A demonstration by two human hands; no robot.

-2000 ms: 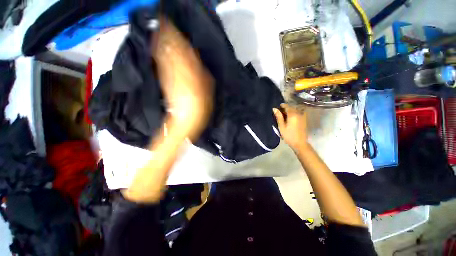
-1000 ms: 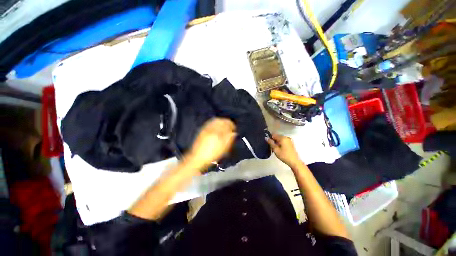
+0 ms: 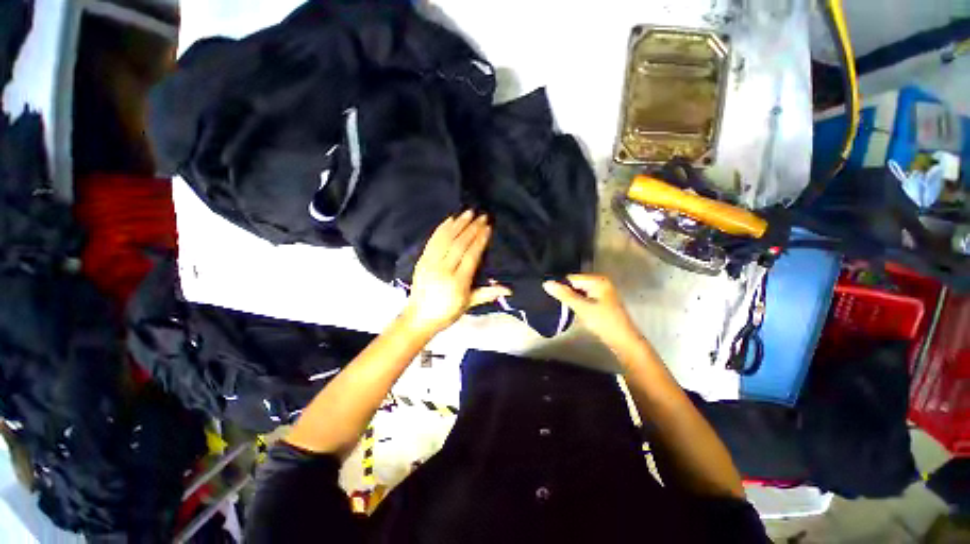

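Note:
A black garment [image 3: 404, 149] with white trim lies bunched on the white cloth-covered table [image 3: 266, 278]. My left hand [image 3: 452, 274] lies on the garment's near part, fingers extended, thumb towards the near edge; whether it grips cloth cannot be told. My right hand [image 3: 591, 302] holds the garment's near right edge between thumb and finger, beside a white trim line. The steam iron [image 3: 691, 225] with an orange-yellow handle rests to the right, just below the brownish metal iron rest [image 3: 672, 96].
A blue tray [image 3: 800, 319] lies right of the iron, with dark-handled scissors [image 3: 748, 345] at its left edge. A yellow hose [image 3: 848, 85] hangs at upper right. Red baskets [image 3: 877, 308] stand at far right. Black garments [image 3: 64, 351] are heaped at left.
The view has shifted. My left hand has come down onto the garment's near edge, close to my right hand, with its fingers now extended. The blue support arm has left the view.

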